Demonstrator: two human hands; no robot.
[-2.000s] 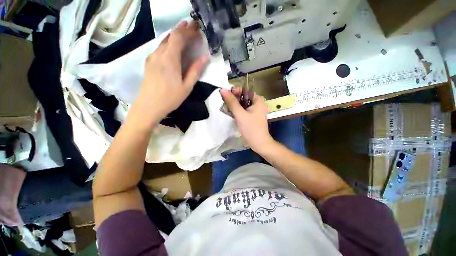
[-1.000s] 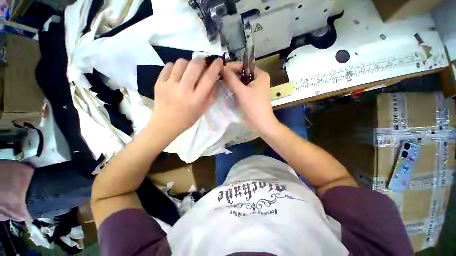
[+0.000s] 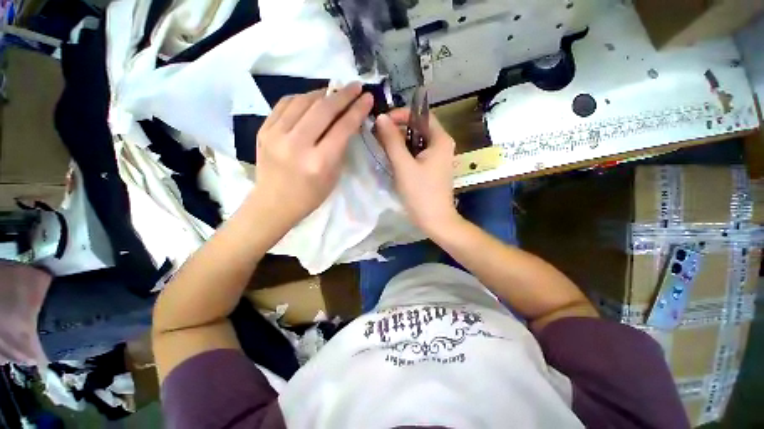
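A white fabric panel (image 3: 335, 222) hangs over the table's front edge below my hands. A black fabric panel (image 3: 289, 86) lies among the white ones by my left hand. My left hand (image 3: 314, 147) pinches the fabric edge close to the needle area (image 3: 381, 80). My right hand (image 3: 419, 155) holds dark thread snips (image 3: 420, 117), blades pointing up towards the machine, and its thumb and finger are at the fabric edge. The fingertips partly hide the edge. The overlock machine (image 3: 477, 50) stands directly in front.
Black and white pieces (image 3: 138, 100) are heaped at the left. The yellow ruler strip (image 3: 479, 161) and printed scale (image 3: 603, 132) are at the right table edge. A taped carton (image 3: 695, 352) with a phone (image 3: 674, 285) stands at right. Another person's leg (image 3: 84, 314) shows at left.
My left hand has come from over the white panel to the fabric edge beside my right hand. My right hand has moved slightly up towards the needle area, still with the snips.
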